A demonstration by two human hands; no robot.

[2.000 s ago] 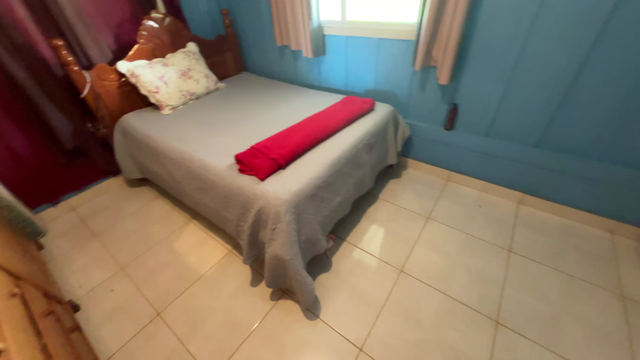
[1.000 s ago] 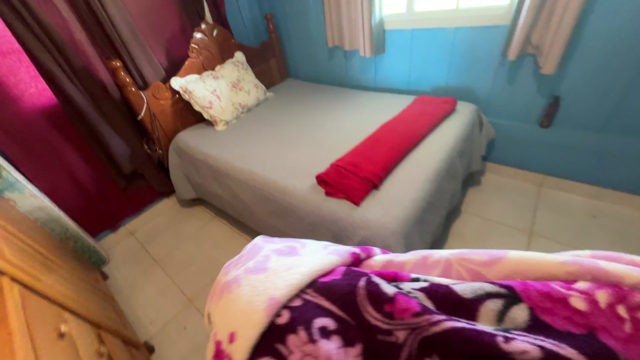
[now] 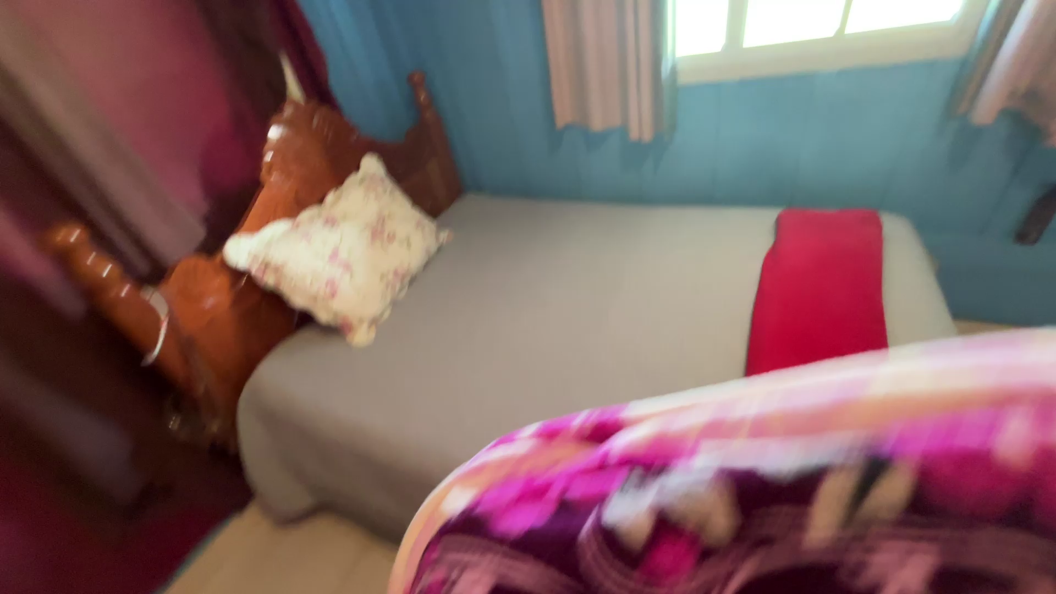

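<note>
A thick folded blanket with a purple, pink and white floral pattern (image 3: pixel 742 495) fills the lower right of the head view, blurred, close to the camera and in front of the bed. Neither my left hand nor my right hand shows, so what each one touches cannot be seen. Beyond the blanket stands a bed with a grey bedspread (image 3: pixel 577 289). A folded red cloth (image 3: pixel 825 289) lies across its foot end, its near end hidden behind the blanket. A cream floral pillow (image 3: pixel 346 247) leans against the carved wooden headboard (image 3: pixel 305 157).
Dark red and brown curtains (image 3: pixel 107 124) hang at the left. Behind the bed is a blue wall (image 3: pixel 495 107) with a window (image 3: pixel 792 29) and pinkish curtains (image 3: pixel 606 66). Light floor tiles (image 3: pixel 272 553) show at the lower left. A dark object (image 3: pixel 1035 216) is on the wall at right.
The floral blanket, not in view two seconds ago, came into the lower part of the view and is still there. The bed now appears nearer, and the view has turned.
</note>
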